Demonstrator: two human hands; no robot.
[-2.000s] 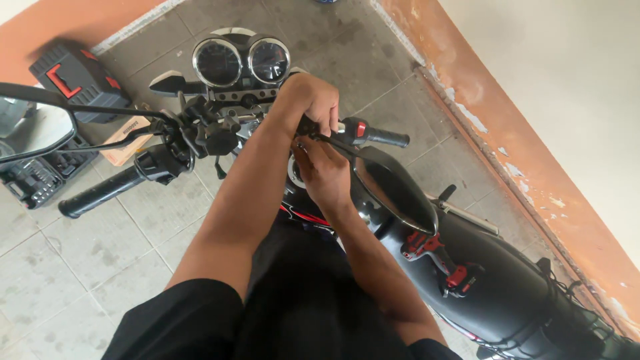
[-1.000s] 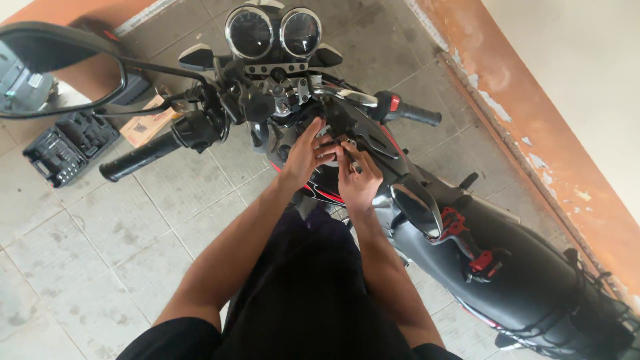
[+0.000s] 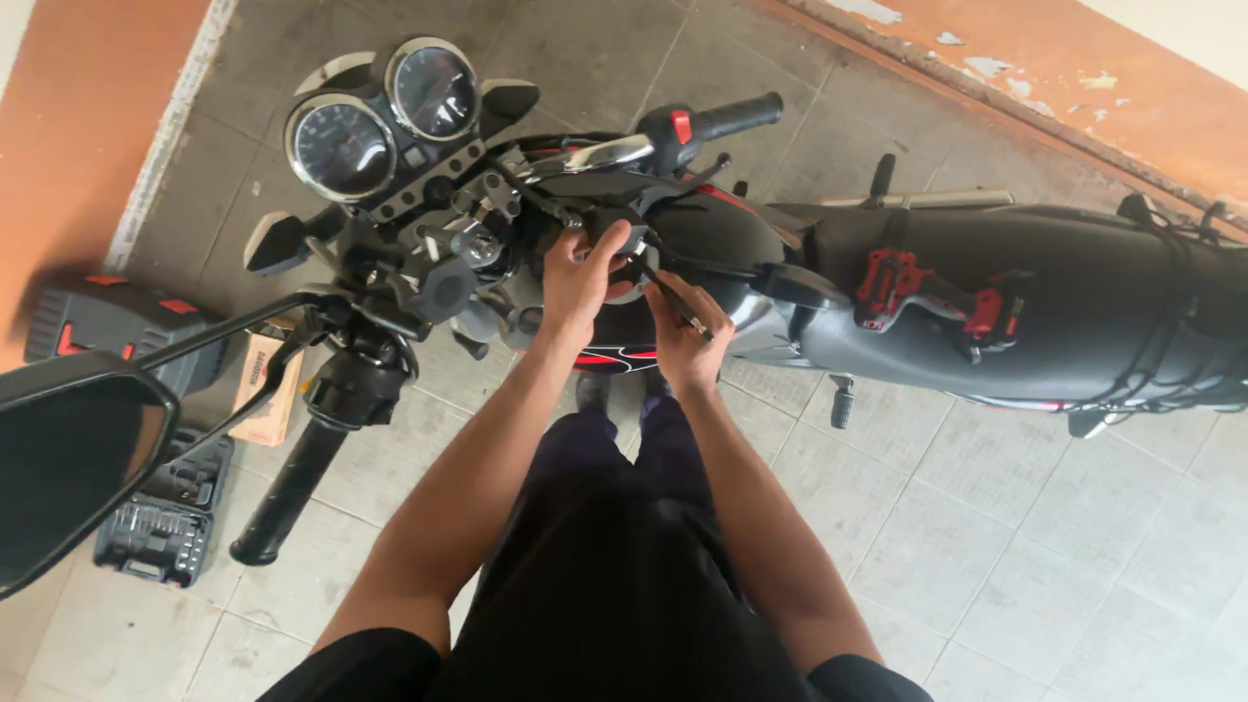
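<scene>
Over the motorcycle's fuel tank (image 3: 721, 229), my right hand (image 3: 690, 331) grips a slim black pen-like tool (image 3: 673, 295), its far end pointing toward a dark part (image 3: 619, 234) by my left fingers. My left hand (image 3: 582, 278) holds that dark part, which appears to be the clamp end of a mirror. The mirror's black housing (image 3: 799, 286) lies over the rear of the tank. Forward of my hands are the handlebar clamp area (image 3: 478, 244) and two round gauges (image 3: 343, 148). My fingers hide the tool's contact point.
A red and black cordless power tool (image 3: 936, 297) lies on the black seat (image 3: 1053, 302). The other mirror (image 3: 78, 458) and a handlebar grip (image 3: 292, 492) stick out at left. On the tiled floor are a black case (image 3: 127, 331), a cardboard box (image 3: 263, 385) and an open socket set (image 3: 161, 512).
My hands, crossed over each other two seconds ago, are now side by side over the tank. The black tool now shows clearly in my right hand. The view has turned.
</scene>
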